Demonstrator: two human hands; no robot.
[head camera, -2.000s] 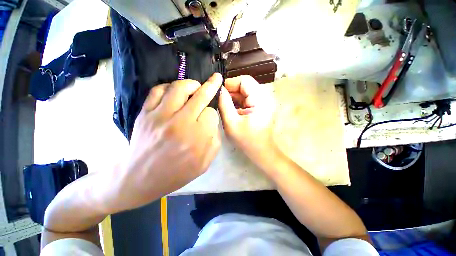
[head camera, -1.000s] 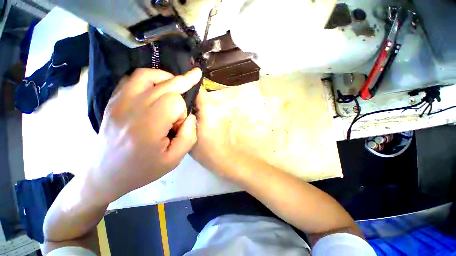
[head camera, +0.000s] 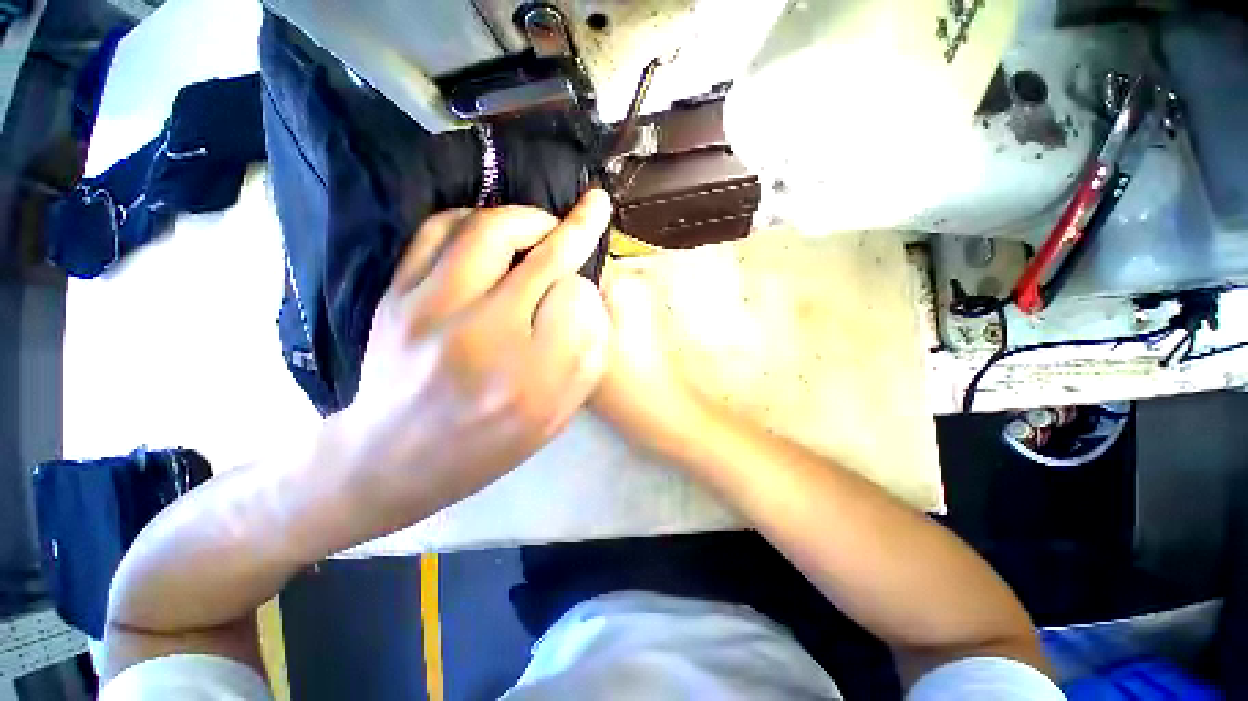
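Observation:
A black bag panel (head camera: 329, 178) lies left of and under the head of the off-white sewing machine (head camera: 862, 123). A pale zipper (head camera: 487, 167) shows on it. My left hand (head camera: 486, 336) presses on the panel, its index fingertip at the seam edge beside the presser foot (head camera: 602, 162). My right hand (head camera: 623, 342) is mostly hidden behind my left hand, at the panel's near right edge; its fingers and grip are not visible. A brown ridged guard (head camera: 691, 185) sits just right of the needle area.
Black pieces (head camera: 171, 178) lie upper left, and a folded black stack (head camera: 110, 527) is at the left table edge. Red-and-black snips (head camera: 1081, 212) rest on the machine at right, above black cables (head camera: 1040, 349). A round container (head camera: 1068, 430) and a blue bin (head camera: 1143, 664) are lower right.
My right hand's fingers, seen at the seam two seconds ago, are now hidden behind my left hand. My left index fingertip remains by the presser foot. The camera view shifted left and back.

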